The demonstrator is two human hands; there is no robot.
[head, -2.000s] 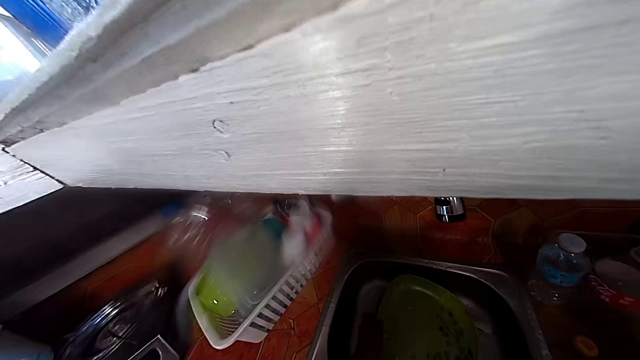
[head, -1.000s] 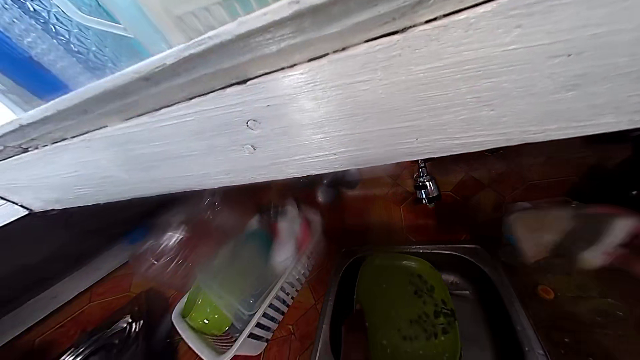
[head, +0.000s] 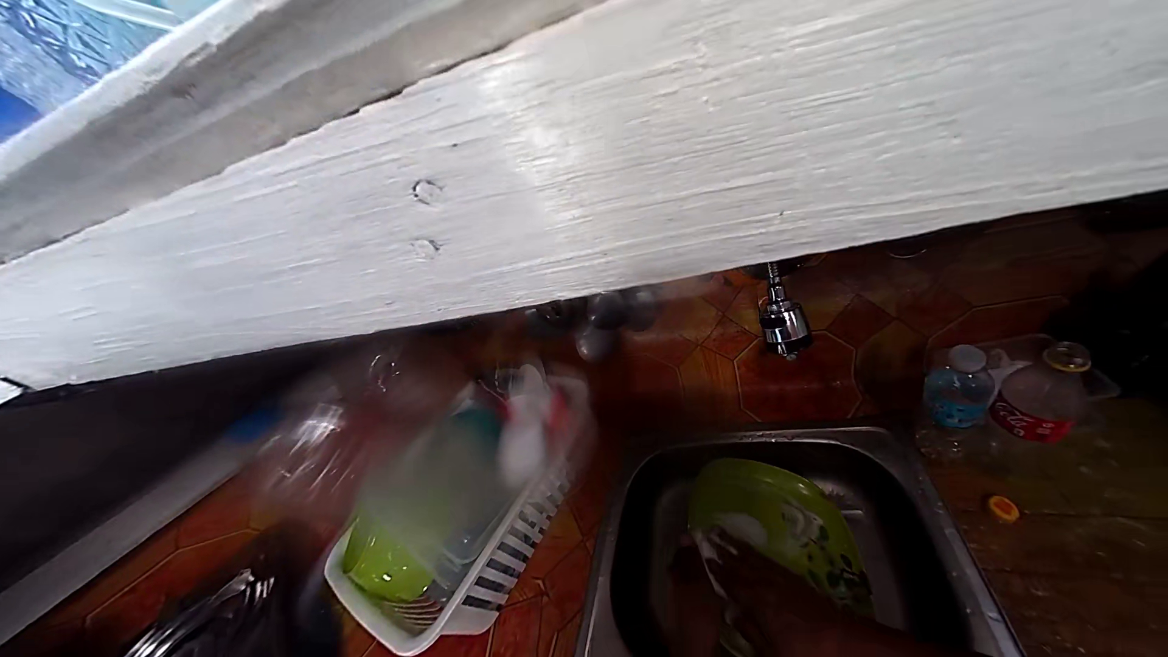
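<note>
A green plastic tray or shallow dish point(head: 812, 511) with a dark leaf pattern stands tilted in the stainless steel sink point(head: 789, 436). White suds lie on its surface. My right hand point(head: 757, 579), dim and partly cut off by the lower edge, reaches in from the lower right and rests against the dish by the suds; whether something is in its fingers is unclear. Beside the dish's lower left side, my left hand point(head: 692, 589) shows only as a dark shape, its grip hard to make out. The chrome faucet head point(head: 786, 328) hangs above the sink's far side.
A white painted wooden board point(head: 584, 173) crosses the upper view. Left of the sink, a white plastic rack point(head: 502, 584) holds a green bowl point(head: 388, 561) and other dishes. On the right are a small plastic bottle point(head: 958, 392), a cola bottle point(head: 1036, 401) and an orange ring point(head: 1003, 509).
Hands now show at the dish in the sink, with white suds on it. The dish has shifted and tilted. The view has moved somewhat.
</note>
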